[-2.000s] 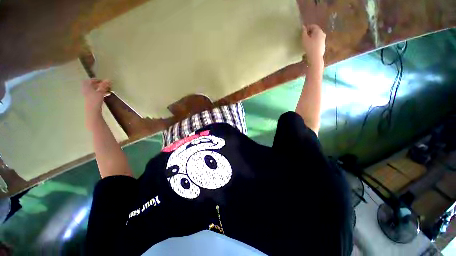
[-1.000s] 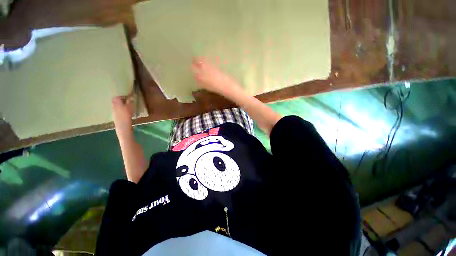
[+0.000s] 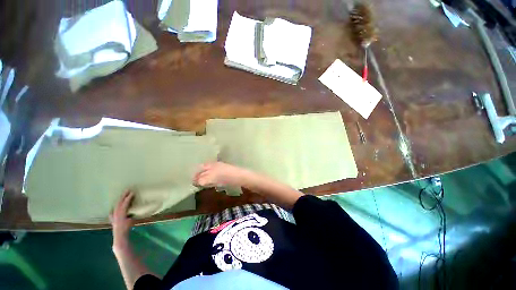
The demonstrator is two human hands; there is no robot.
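A khaki cut panel stack (image 3: 85, 170) lies at the left on the table, with white paper showing along its upper edge. A second khaki panel (image 3: 283, 148) lies to its right. The left stack's top ply reaches over to the second panel's left edge. My left hand (image 3: 122, 209) is at the front edge of the left stack, where the cloth is rumpled; its grip is unclear. My right hand (image 3: 210, 174) is at the right end of the top ply with fingers bent at the cloth; its fingertips are partly hidden.
Folded white-and-khaki bundles (image 3: 270, 48) lie along the back of the brown table (image 3: 181, 96). A cream card (image 3: 351, 88), a brown bristly brush (image 3: 362, 25) with a red handle and a thin pointed stick (image 3: 362, 133) lie right. A white-silver T-shaped fitting (image 3: 498, 119) is far right.
The view has widened to show the table's back. My right hand has moved left from the right panel to the left stack's right end. The left top ply now covers the gap between the panels.
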